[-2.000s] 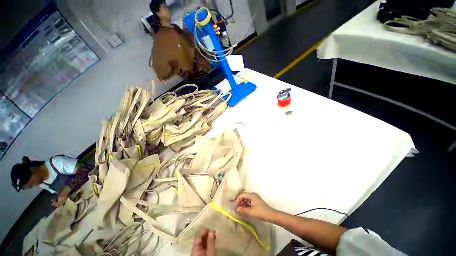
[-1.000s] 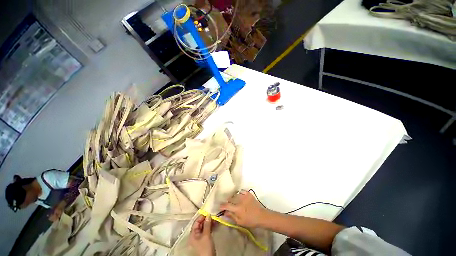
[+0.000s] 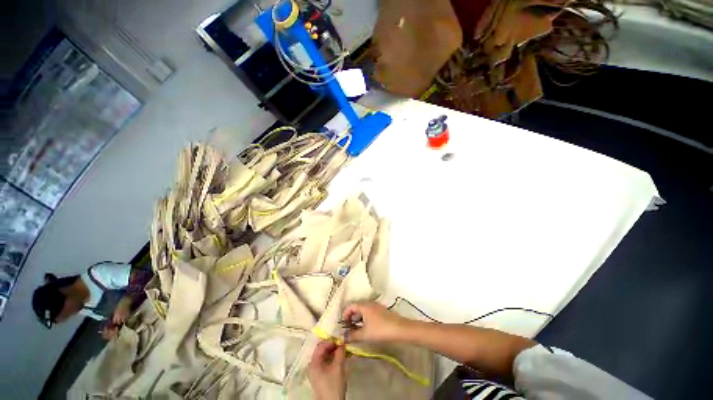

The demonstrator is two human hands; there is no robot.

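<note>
A beige tote bag (image 3: 395, 383) lies at the table's near edge, with a narrow yellow strip (image 3: 388, 359) along it. My left hand (image 3: 328, 366) pinches the bag at the strip's upper end. My right hand (image 3: 367, 322) is just above and right of it, closed around small dark snips (image 3: 349, 323) whose tip is close to my left fingertips. A thin black cord (image 3: 500, 311) curls from near my right hand over the white table. Any loose thread is too fine to see.
A pile of beige bags (image 3: 234, 266) covers the left of the white table (image 3: 500, 211). A red container (image 3: 437, 134) and a blue stand (image 3: 344, 105) stand at the back. A person (image 3: 86, 297) is at far left; brown bags (image 3: 469, 55) are behind the table.
My left hand has moved up to the yellow strip and my right hand has shifted left beside it. Brown bags have come into view beyond the table's back edge.
</note>
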